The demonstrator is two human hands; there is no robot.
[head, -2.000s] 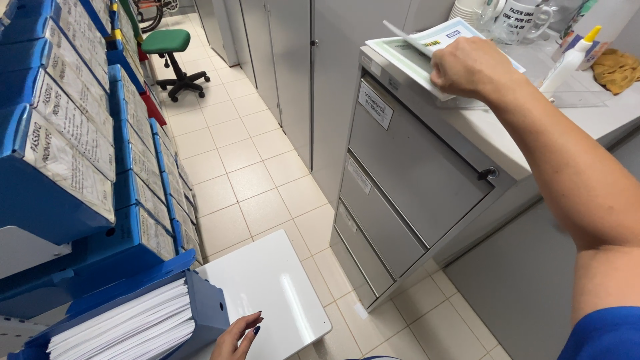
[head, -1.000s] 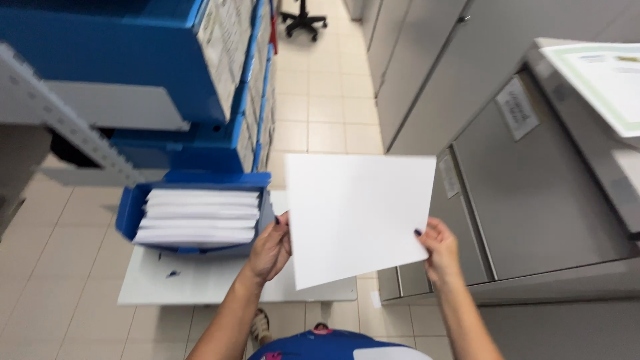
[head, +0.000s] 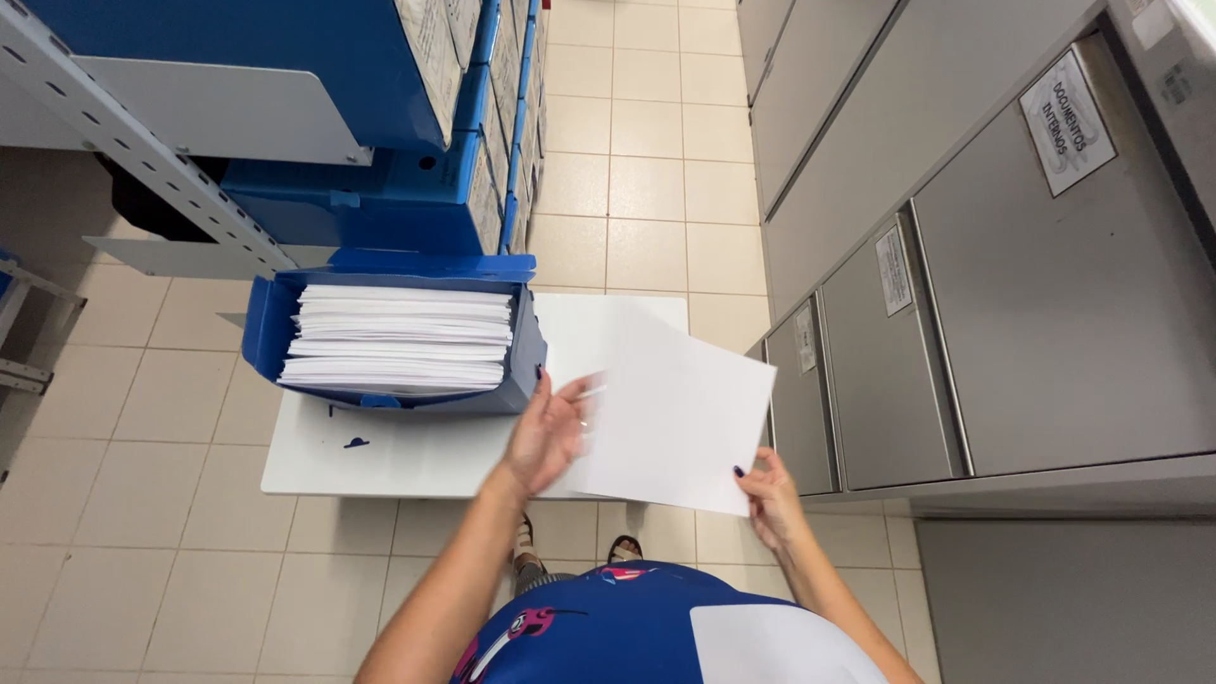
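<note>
A white sheet of paper [head: 679, 423] hangs over the right part of the white table [head: 456, 475]. My right hand [head: 771, 499] pinches its lower right corner between thumb and fingers. Beside the sheet's left edge, my left hand [head: 553, 427] has its fingers apart; motion blur hides whether the fingertips touch the paper. To the left of that hand stands an open blue file box [head: 527, 356], packed with a thick row of white papers [head: 399, 332]. Small dark blue pieces [head: 356, 443] lie on the table in front of the box.
Blue archive boxes [head: 361, 199] fill a perforated metal shelf [head: 142, 133] at the upper left. A grey filing cabinet [head: 1073, 313] with labelled drawers stands at the right, with tall grey cabinets [head: 855, 142] beyond. A tiled floor aisle [head: 646, 171] runs between them.
Two seconds ago my right hand was at papers on top of the filing cabinet. One second ago both hands held the sheet by its sides; now my left fingers are spread. The view has turned.
</note>
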